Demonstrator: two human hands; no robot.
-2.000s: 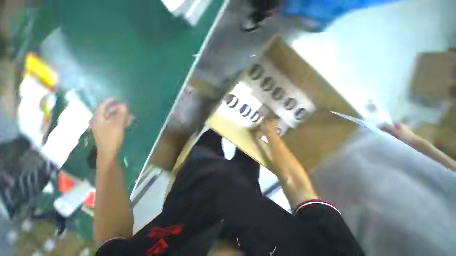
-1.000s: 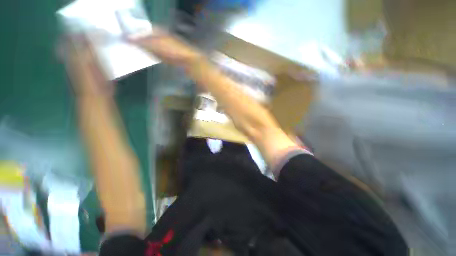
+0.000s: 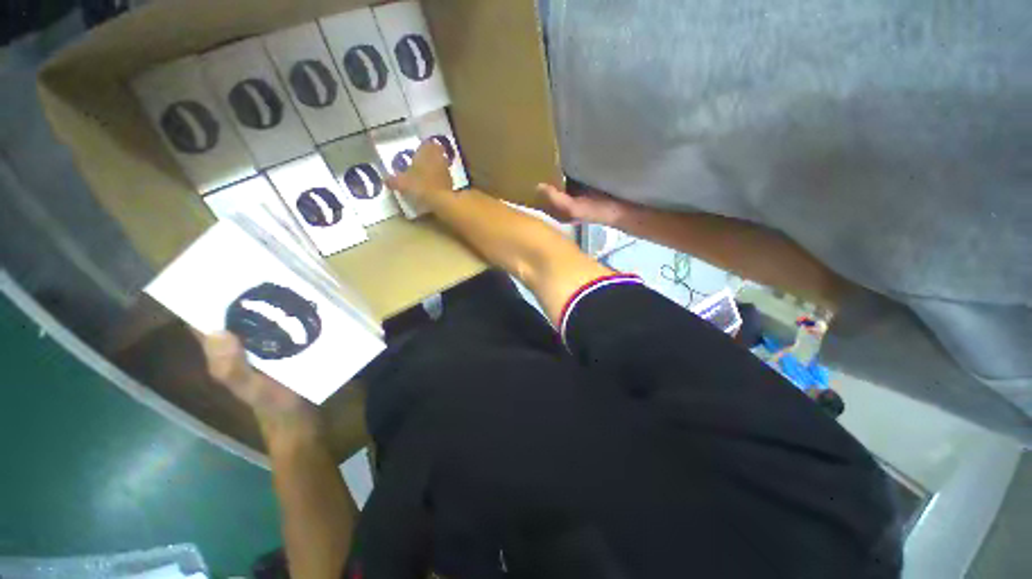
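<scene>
My left hand holds a white product box with a dark oval picture, at the near left corner of the open shipping carton. More white box edges show behind it; how many are held is unclear. Inside the carton stand two rows of white product boxes. My right hand reaches into the carton, its fingers on the boxes at the right end of the nearer row; whether it grips one is unclear.
Another person's hand and forearm reach in beside the carton's right wall. That person's grey clothing fills the upper right. A green bench lies at left. A person in blue is far off at right.
My hands have moved from above the green bench to the carton. My left hand now holds the white box at the carton's corner, and my right hand is inside. The view has turned.
</scene>
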